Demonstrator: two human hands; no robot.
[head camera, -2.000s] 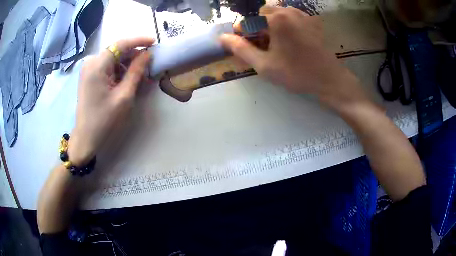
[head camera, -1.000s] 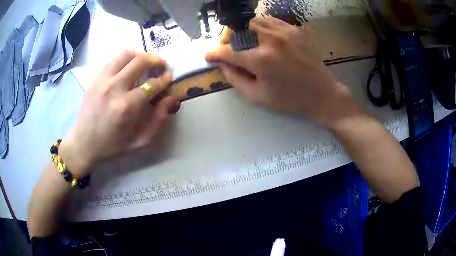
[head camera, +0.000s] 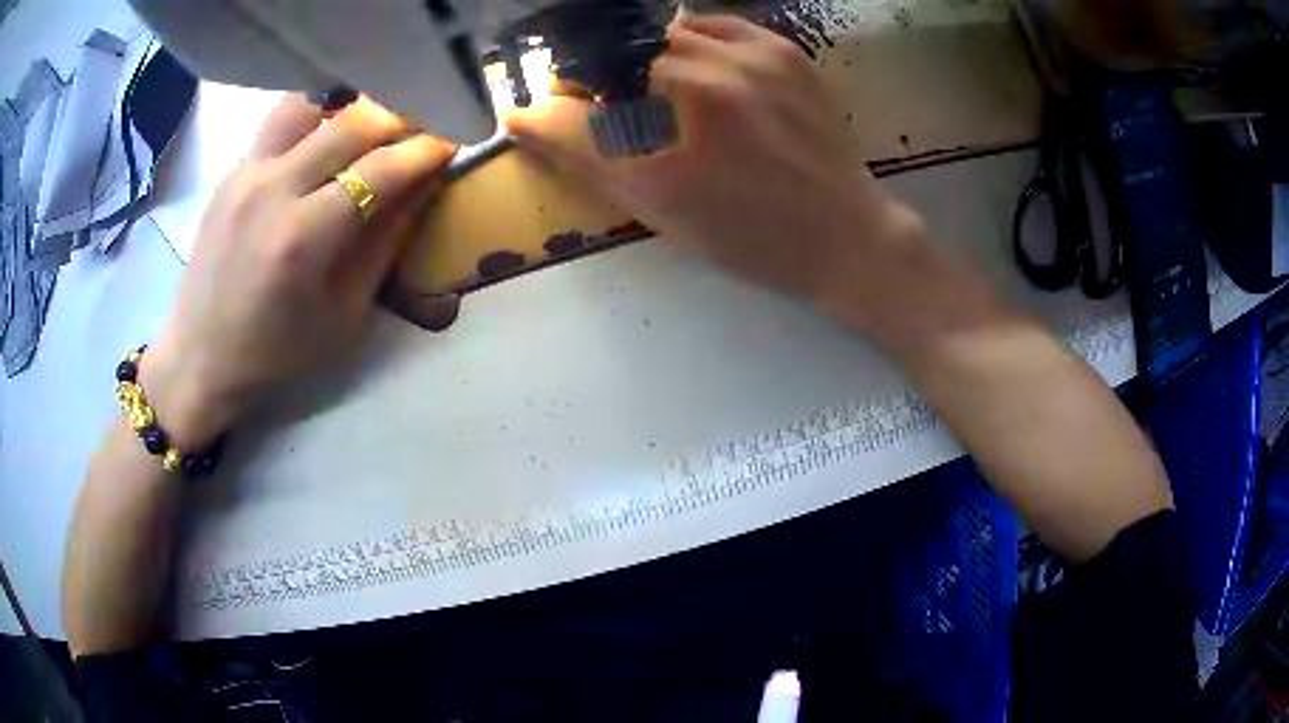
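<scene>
A small pale garment piece (head camera: 478,150) lies under the sewing machine head (head camera: 339,50), by the bright needle area; only a narrow edge of it shows between the hands. My left hand (head camera: 304,233) holds its left end, with the fingertips pressed on it. My right hand (head camera: 749,170) is at its right side, with the fingertips at the presser foot (head camera: 520,74), partly hidden behind the ridged dark knob (head camera: 633,127). The worn yellow machine bed (head camera: 495,219) shows just in front of the piece.
Grey cut fabric panels (head camera: 88,156) lie at the far left. Black-handled scissors (head camera: 1049,226) and a dark blue printed strip (head camera: 1170,254) lie at the right. A printed ruler (head camera: 566,518) runs along the table's front edge. A blue basket (head camera: 961,593) is below.
The piece has gone from being held up in both hands to lying low under the machine head. The view has shifted, so the machine head shows larger.
</scene>
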